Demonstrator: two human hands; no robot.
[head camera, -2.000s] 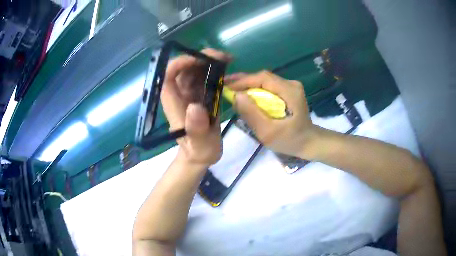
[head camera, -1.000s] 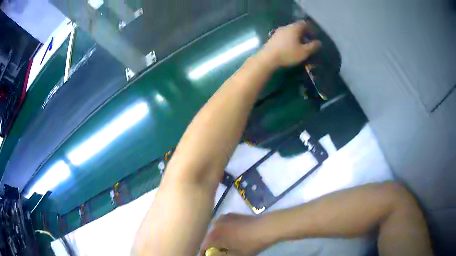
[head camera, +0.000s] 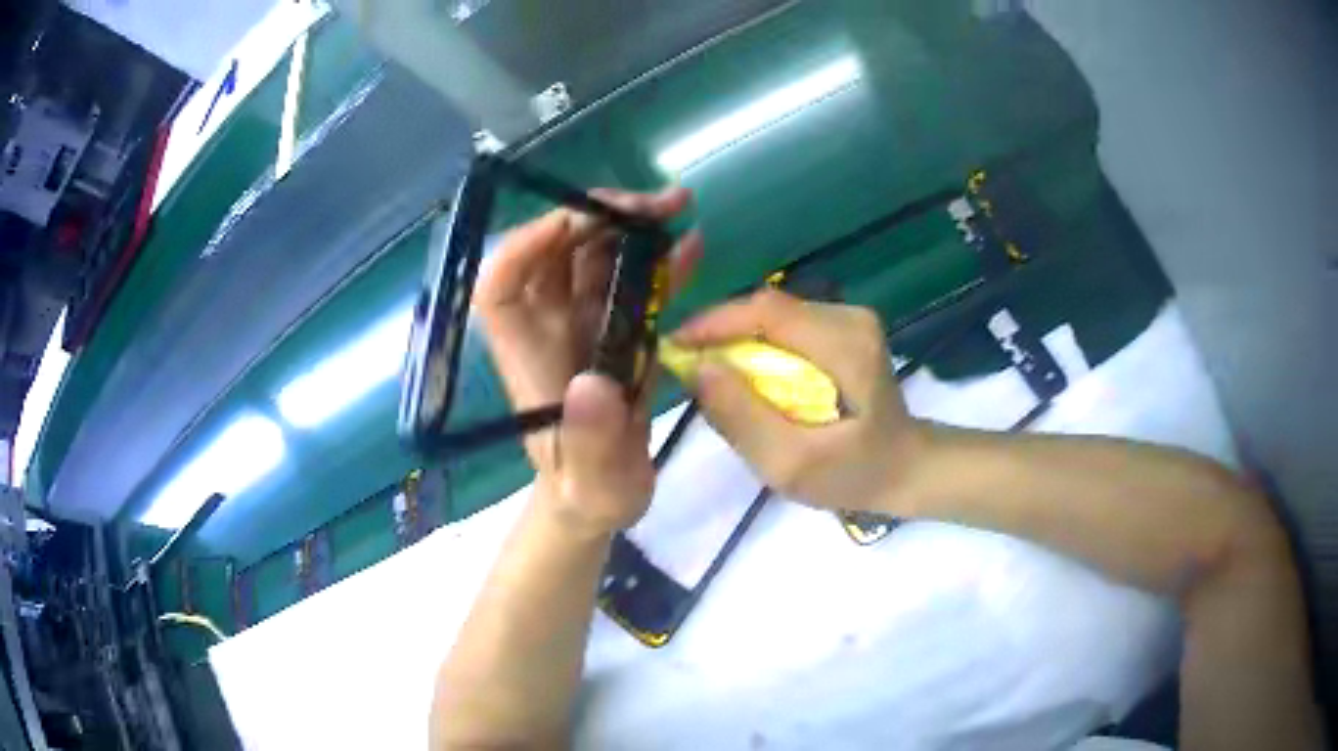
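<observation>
My left hand (head camera: 580, 396) holds a black phone middle frame (head camera: 458, 294) by its solid end, raised and tilted above the cloth, its open window to the left. My right hand (head camera: 814, 396) grips a yellow-handled tool (head camera: 778, 380). The tool's narrow end points at the yellow-edged solid end of the frame; its tip is too small and blurred to tell whether it touches. Another phone frame (head camera: 646, 593) lies on the white cloth (head camera: 822, 660) below my hands. A further frame (head camera: 1036, 361) lies on the cloth at the right, partly hidden by my right hand and forearm.
The green conveyor (head camera: 587, 176) runs diagonally behind my hands, with lamp reflections and a row of frames along its near edge. A grey panel (head camera: 1247, 220) stands at the right. Metal brackets (head camera: 550, 103) and dark equipment (head camera: 59, 558) are at the back and left.
My left hand has come back from the far end of the belt and now holds a frame. My right hand has risen from the cloth with the yellow tool to the frame's solid end.
</observation>
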